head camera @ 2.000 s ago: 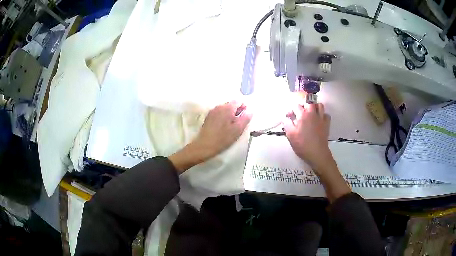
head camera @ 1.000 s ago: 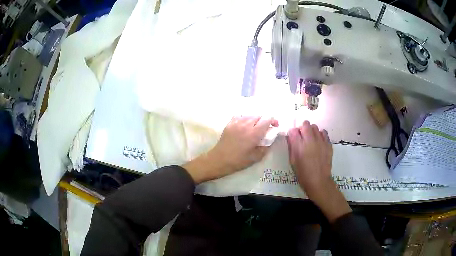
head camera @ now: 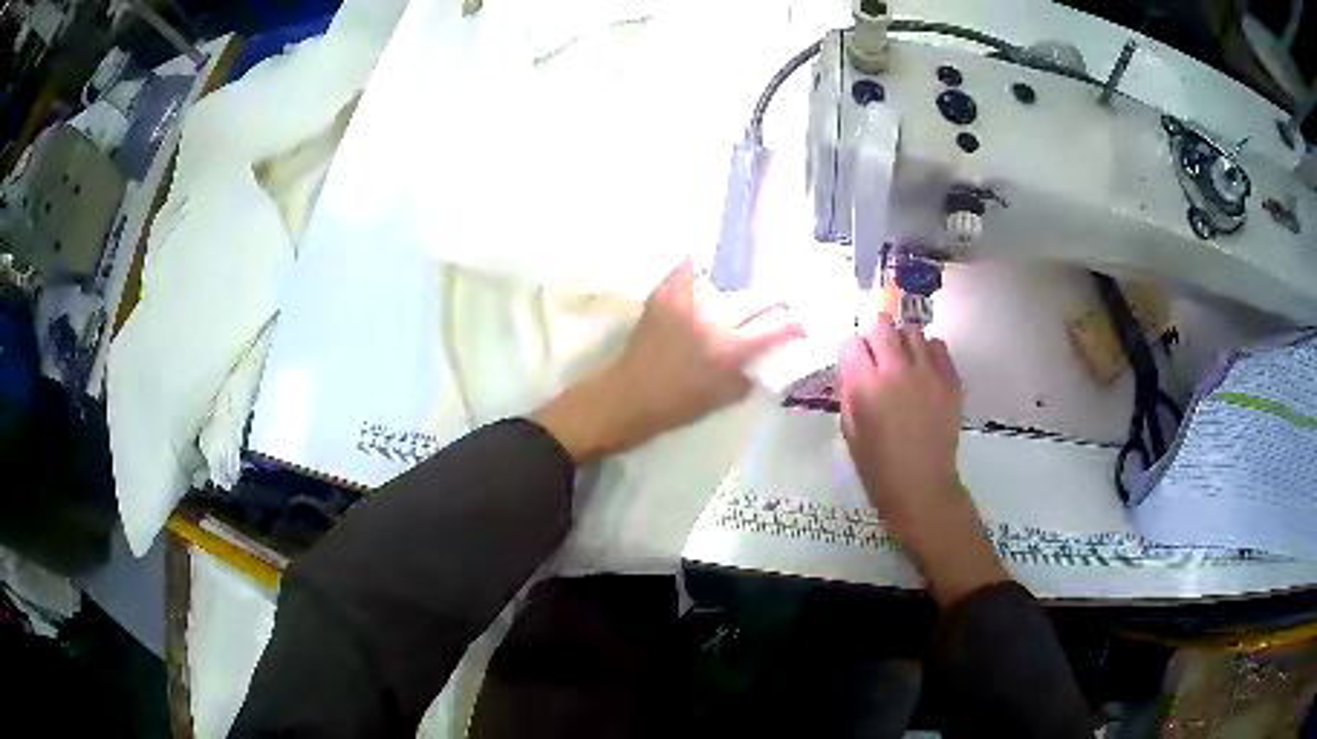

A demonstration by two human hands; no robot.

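A large white cloth lies over the table left of the sewing machine, with a cream part folded under it. My left hand rests on the cloth left of the needle area, its fingers apart. My right hand is just in front of the presser foot area, fingertips down and close together. Glare whitens the cloth edge by the fingertips, so I cannot tell whether the right fingers pinch it.
A slim lamp hangs left of the machine head. Black-handled shears, a tan block and a printed sheet lie at right. Ruler marks run along the front edge. Heaped cream cloth hangs at far left.
My left hand has drawn back from the right one and spread its thumb and fingers. My right hand has moved slightly up towards the presser foot. The cloth's front corner has shifted left.
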